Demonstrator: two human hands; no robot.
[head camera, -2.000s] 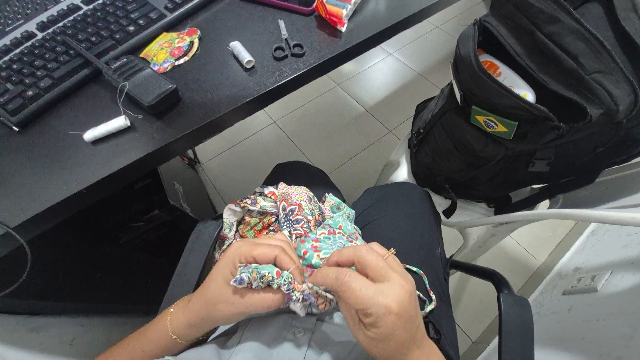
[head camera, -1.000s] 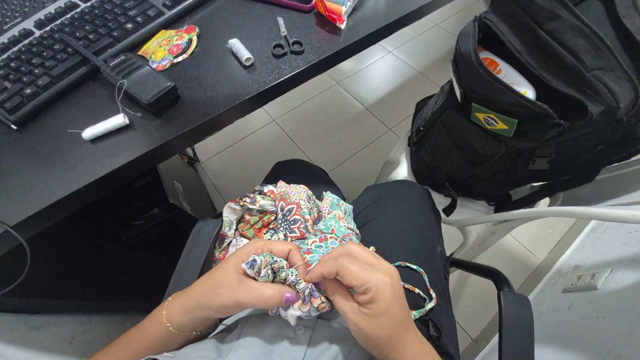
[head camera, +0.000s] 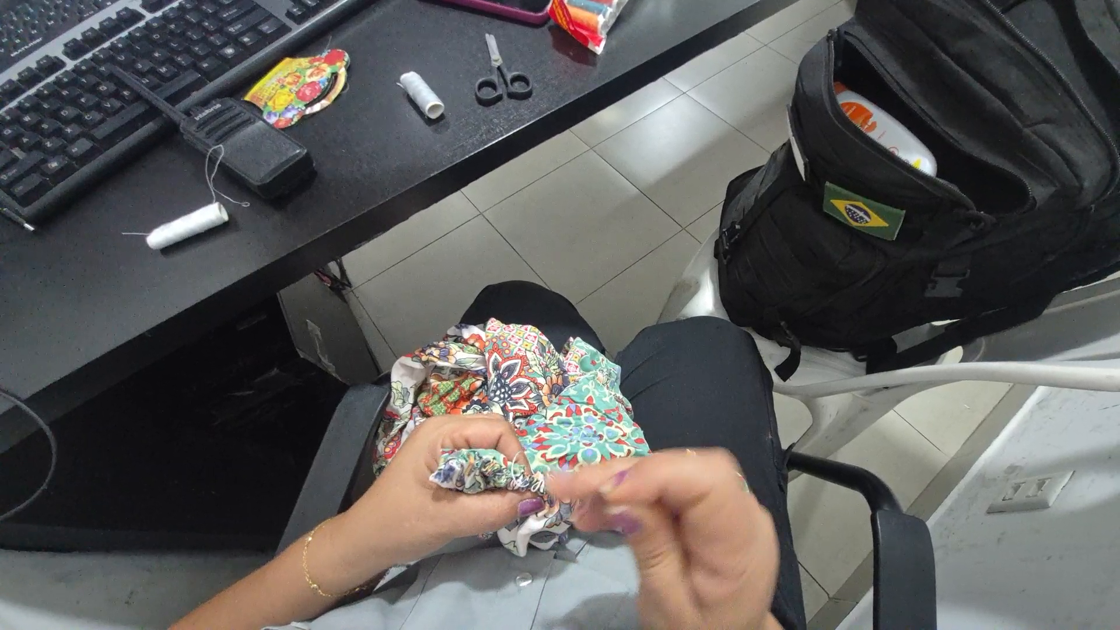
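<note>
Patterned floral fabric (head camera: 577, 420) in green, red and white lies bunched on my lap. My left hand (head camera: 455, 477) pinches a gathered, ruffled edge of it between thumb and fingers. Just right of that edge is my right hand (head camera: 691, 525), slightly blurred, its thumb and index fingertips pressed together. Whether a needle or thread is between those fingertips cannot be told. Some pale thread shows at the gathers near my left thumb.
On the black desk (head camera: 367, 166) lie black-handled scissors (head camera: 500, 77), white thread spools (head camera: 422, 94), a two-way radio (head camera: 236, 140), a floral card (head camera: 302, 86) and a keyboard (head camera: 131, 79). A black backpack (head camera: 875, 254) rests on a white plastic chair (head camera: 814, 394) at right.
My right hand has moved from the gathered fabric a little to the right and turned, its fingers now raised. My left hand keeps its pinch on the gathers.
</note>
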